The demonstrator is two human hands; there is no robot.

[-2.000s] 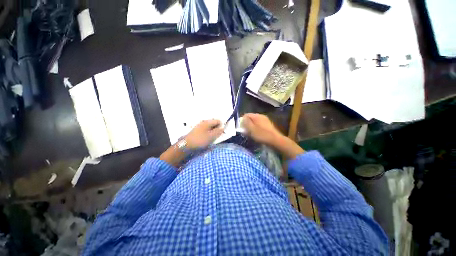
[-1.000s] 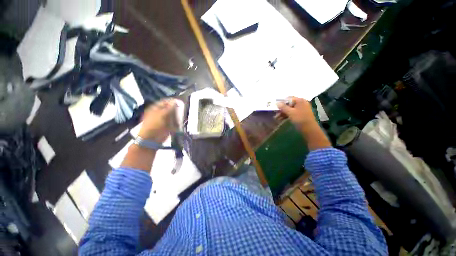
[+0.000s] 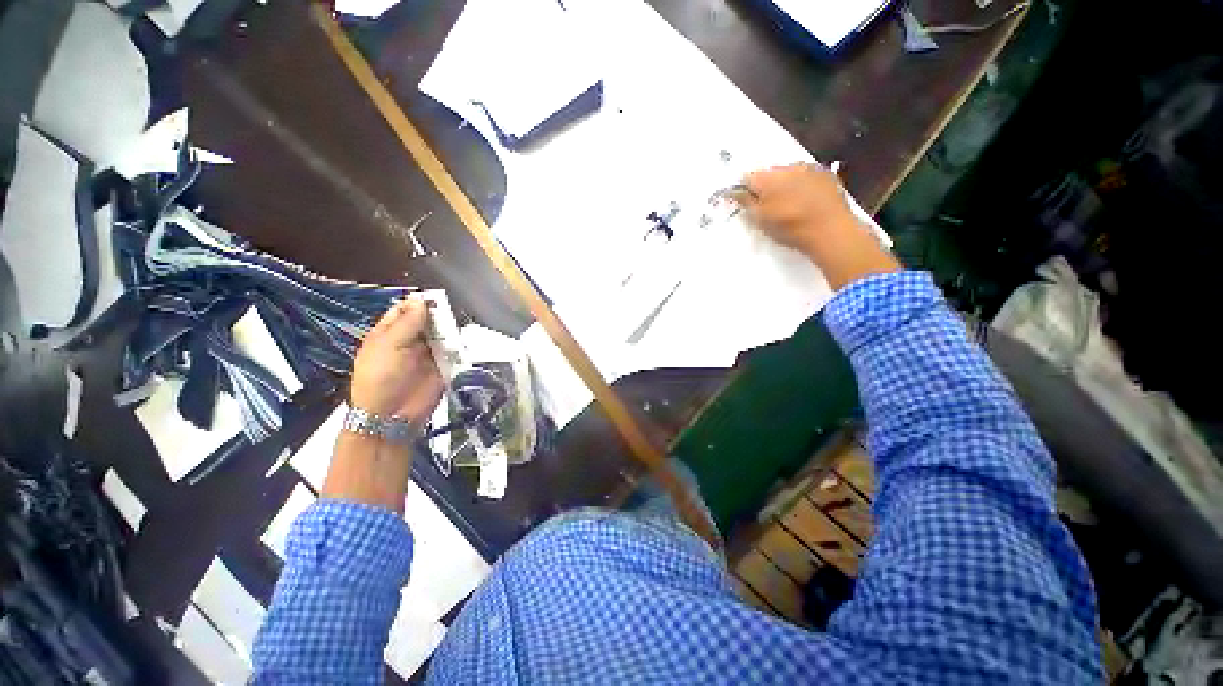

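Observation:
My left hand [image 3: 396, 365], with a metal watch band, grips a narrow white slip [image 3: 441, 335] above the pin box [image 3: 516, 436]. A dark cloth strip [image 3: 483, 399] is bunched over the box, with a white tag [image 3: 492, 472] hanging at its lower end. I cannot tell if the strip is in my hand. My right hand [image 3: 802, 217] is low over the large white-topped panel stack [image 3: 604, 174]. Its fingertips are at small thin greyish bits, and I cannot tell if they hold any. A small dark item [image 3: 661, 223] lies on the white paper.
A wooden stick [image 3: 470, 215] crosses the table diagonally. Dark cut strips [image 3: 255, 288] lie fanned at the left. White-topped blocks [image 3: 436, 550] lie beside my left forearm. A grey fabric roll [image 3: 1073, 429] and slatted wood [image 3: 805, 536] are below the table edge.
The view has swung right. My hands have moved apart; my right hand has gone out over the large panel stack. The dark strip now hangs over the pin box below my left hand.

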